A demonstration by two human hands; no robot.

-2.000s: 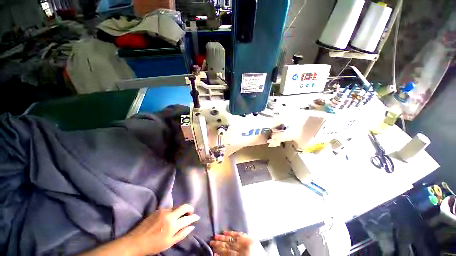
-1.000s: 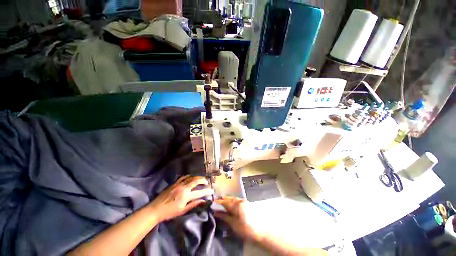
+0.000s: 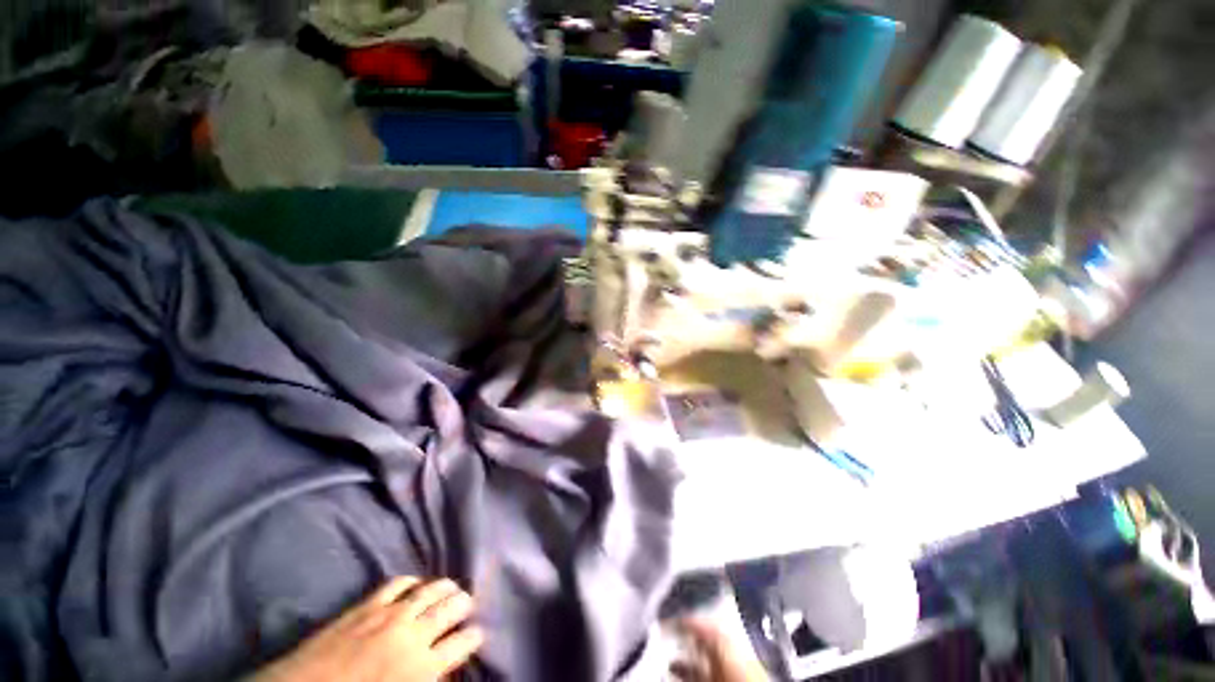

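Observation:
Grey-purple cloth (image 3: pixel 293 440) lies in loose folds over the left side and reaches the lit needle end of the white sewing machine (image 3: pixel 720 313). Its right edge hangs near the table's front edge. My left hand (image 3: pixel 400 637) lies on the cloth at the bottom, fingers slightly bent; whether it grips a fold is hidden. My right hand (image 3: pixel 700 650) is blurred and cut off by the bottom edge, just right of the cloth; whether it holds anything cannot be told.
A teal phone-like device (image 3: pixel 806 127) stands before the machine head. Black scissors (image 3: pixel 1009 404) and a white thread cone (image 3: pixel 1093 393) lie on the white table (image 3: pixel 746 513) at right. Two large thread cones (image 3: pixel 957 83) stand at upper right. A green surface (image 3: pixel 300 220) lies behind the cloth.
Both hands have moved from beside the needle down towards the bottom edge. The cloth in front of the needle has bunched into loose folds. The view has shifted and blurred.

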